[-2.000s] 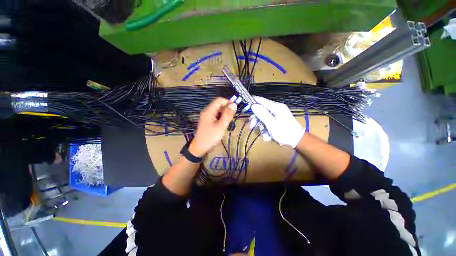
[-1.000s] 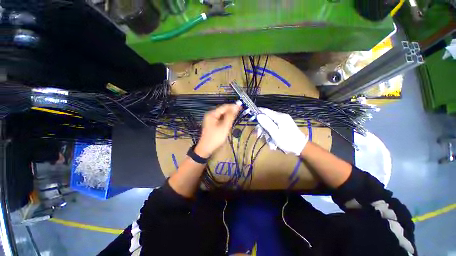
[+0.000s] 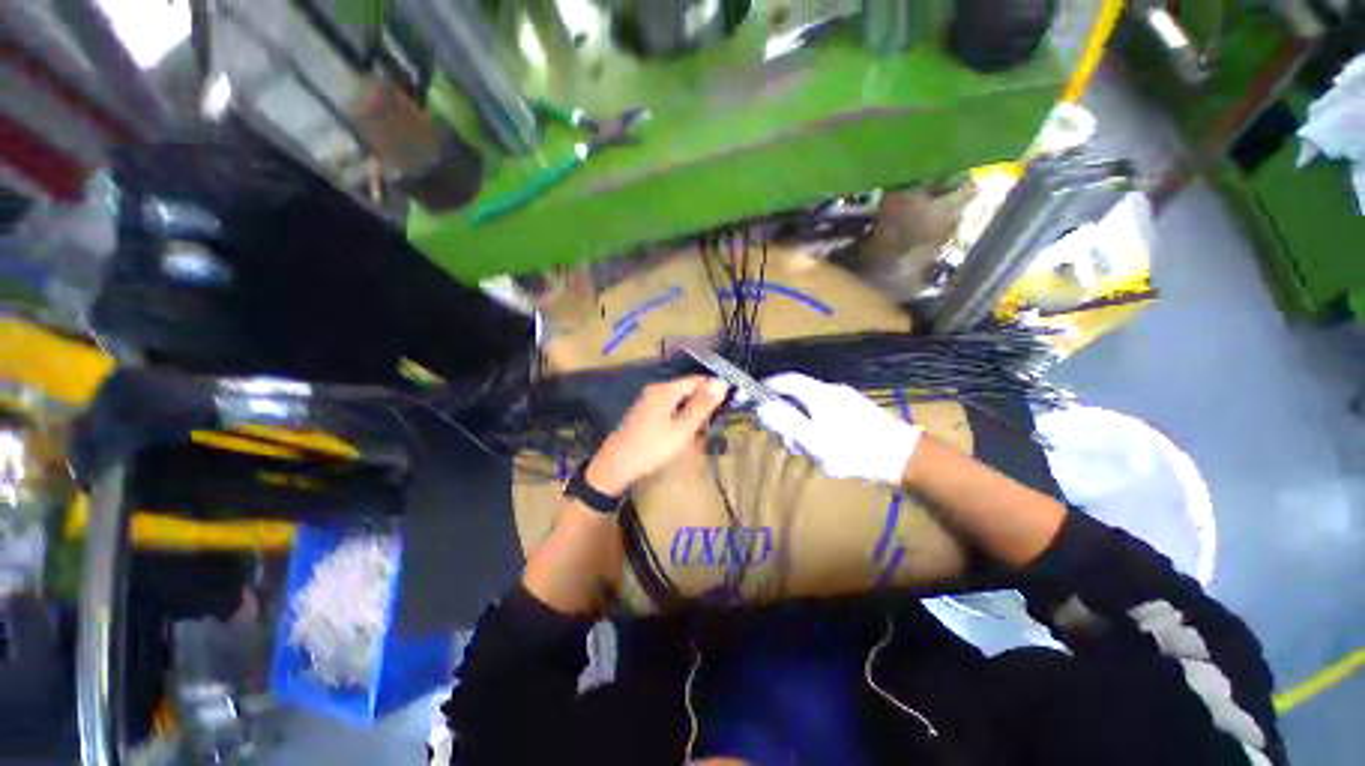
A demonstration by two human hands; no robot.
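Note:
My bare left hand point(image 3: 659, 434), with a dark wristband, has its thumb and fingertips pinched at the lower side of the silver slotted strip; a small pale tip shows there, blurred. My white-gloved right hand point(image 3: 841, 425) grips the lower right end of the slotted strip point(image 3: 722, 368), which slants up to the left. Black cables point(image 3: 883, 359) lie across the tan cardboard board point(image 3: 823, 527) behind and under my hands. A few thin strands hang down from the strip over the board.
The green press platen point(image 3: 719, 135) spans the far side, with green-handled pliers point(image 3: 562, 168) on it. Silver metal profiles point(image 3: 1033, 232) stand far right. A white tub point(image 3: 1145, 486) is at lower right. A blue bin point(image 3: 344, 621) with white pieces is at lower left. Black sheet point(image 3: 449, 524) lies under the board.
The camera view has tilted and shifted, so more of the platen and pliers shows. My left fingers have moved in close against the strip. My right hand keeps its grip.

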